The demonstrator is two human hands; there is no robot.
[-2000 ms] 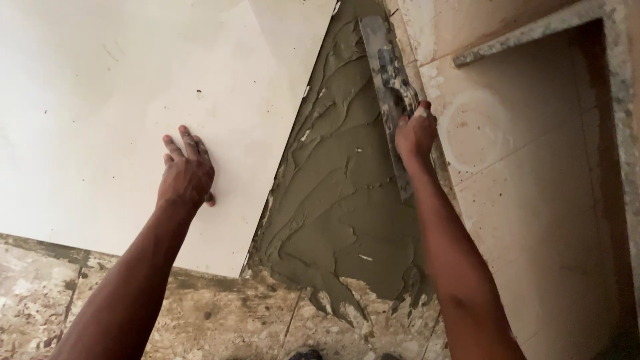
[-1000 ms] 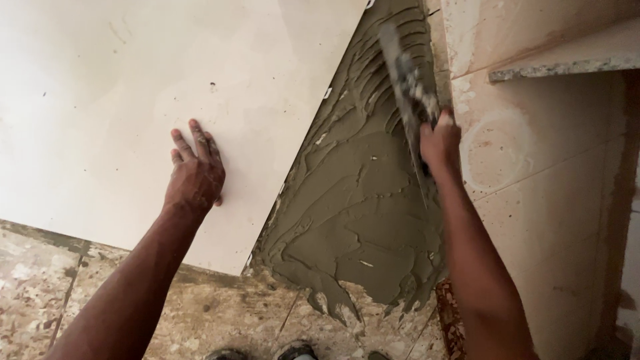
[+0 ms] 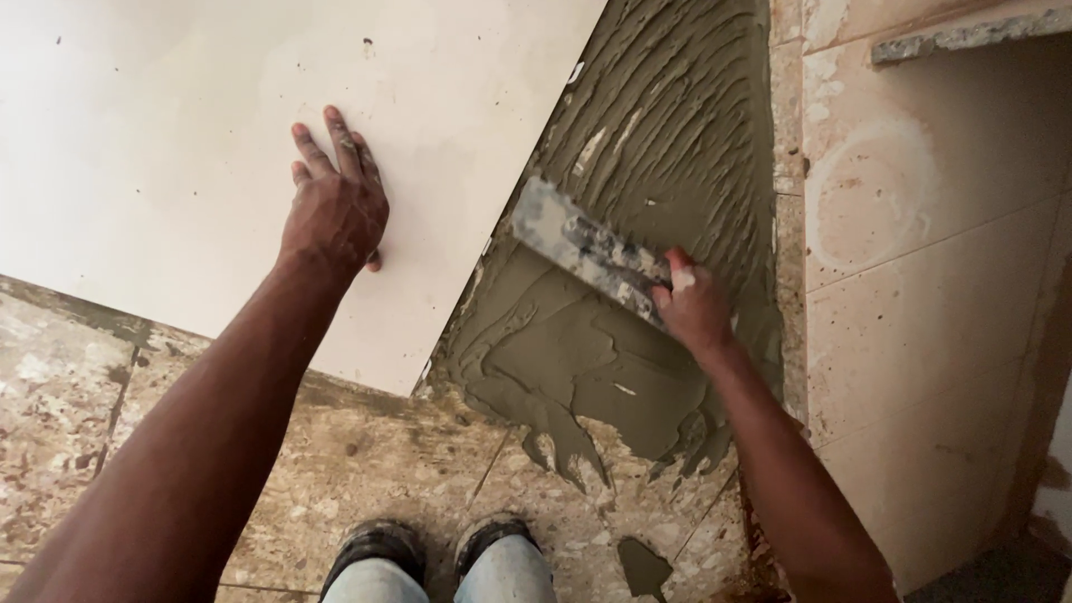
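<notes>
My left hand [image 3: 337, 197] rests with its fingers apart on a large pale floor tile [image 3: 444, 126], near the tile's right edge. My right hand [image 3: 697, 303] grips the handle of a mortar-smeared metal trowel [image 3: 586, 251], which lies slanted across a bed of grey-green mortar [image 3: 578, 343]. The trowel's far end is close to the tile's edge. Above the blade the mortar carries curved ridges; below it the surface is smoother, with ragged tongues at the bottom. The trowel's working edge cannot be made out.
A tiled wall [image 3: 871, 335] rises on the right, with a rough-edged stone slab [image 3: 963, 38] jutting from it at the top. Old speckled floor tiles [image 3: 368, 477] run below the mortar, under my shoes [image 3: 494, 532]. A small mortar blob [image 3: 643, 568] lies on them at the bottom.
My right hand has brought the trowel from nearly in line with the wall to a slant reaching toward the tile. More of the upper mortar is ridged. My left hand has stayed on the tile.
</notes>
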